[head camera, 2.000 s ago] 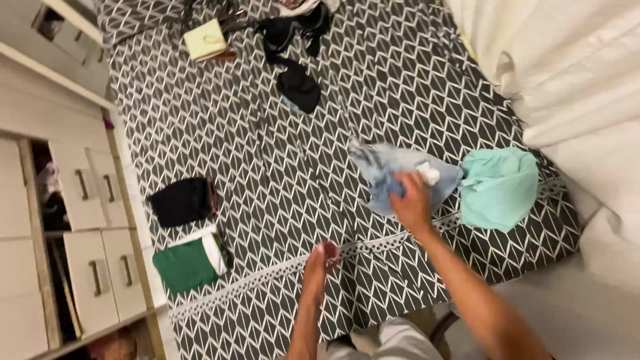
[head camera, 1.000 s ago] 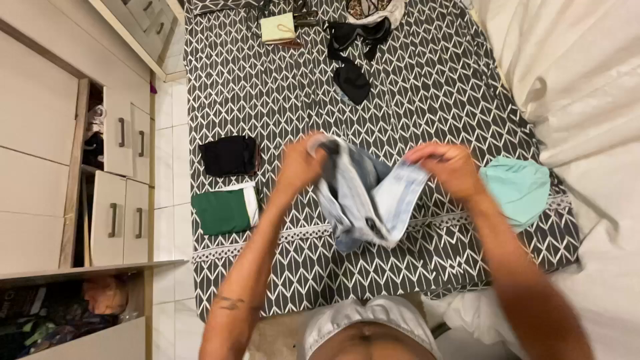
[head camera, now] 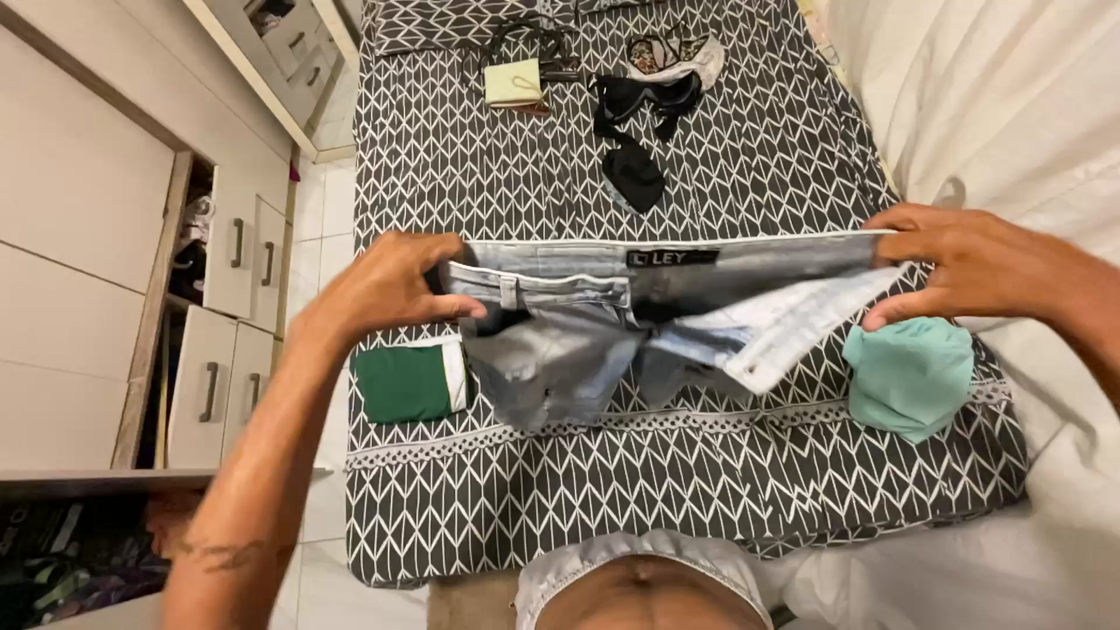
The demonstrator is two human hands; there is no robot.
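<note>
Light blue denim shorts [head camera: 560, 350] hang stretched wide above the bed, with the waistband spread and the front flap open. My left hand [head camera: 407, 280] grips one end of the waistband; my right hand [head camera: 949, 262] holds the other end. Below and beside my left hand lies a folded green cloth garment [head camera: 404, 383] with a white band. A crumpled mint-green garment [head camera: 912, 376] rests on the bed just below my right hand. The shorts and left hand cover the spot above the green garment.
Black bras [head camera: 649, 94], a patterned garment [head camera: 669, 54] and a pale yellow pouch [head camera: 513, 83] lie farther up the patterned bedspread [head camera: 682, 490]. A wardrobe with drawers [head camera: 229, 229] stands left, beside a tiled floor [head camera: 322, 206]. White curtain-like fabric [head camera: 1006, 114] borders the right side.
The denim shorts lay on the bed under my right hand, then were lifted by both hands. Now they are spread wide by the waistband, and my hands are farther apart.
</note>
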